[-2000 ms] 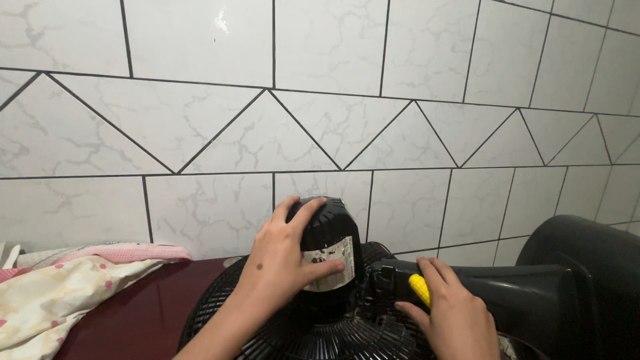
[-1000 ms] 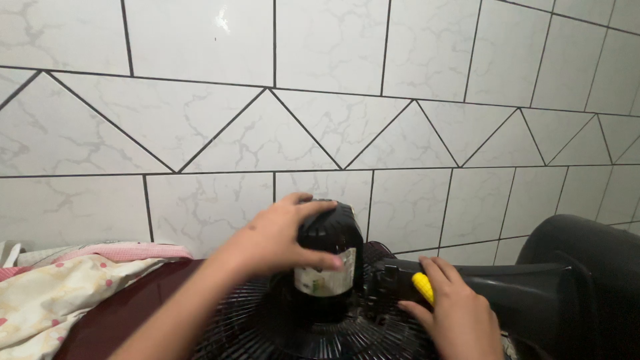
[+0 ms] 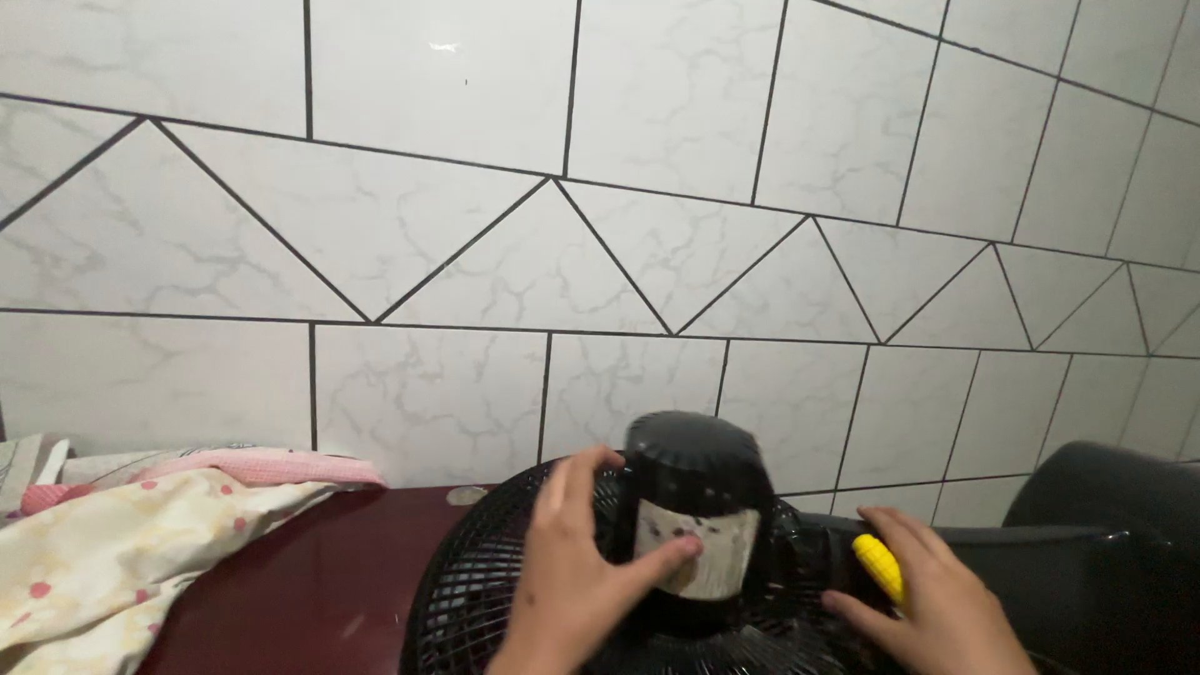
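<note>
A black electric fan lies with its wire grille (image 3: 478, 572) down on the dark red surface and its motor housing (image 3: 698, 469) pointing up. The housing bears a worn, pale label. My left hand (image 3: 581, 562) rests against the housing's left side, its thumb on the label and its fingers spread along the edge. My right hand (image 3: 928, 591) is at the right of the housing, over the dark neck of the fan. A yellow ribbed handle (image 3: 879, 568) lies in that hand, between thumb and fingers. The tool's other end is hidden.
A glossy dark red surface (image 3: 309, 562) extends to the left beneath the fan. Crumpled cloths, one cream with pink dots (image 3: 103, 544) and one pink (image 3: 272, 464), lie on it. A large dark plastic object (image 3: 1097, 497) is at the right. Behind everything rises a white tiled wall (image 3: 431, 394).
My left hand has moved from across the top of the housing to its left side. My right hand keeps the yellow handle beside the fan's neck. The view has shifted slightly.
</note>
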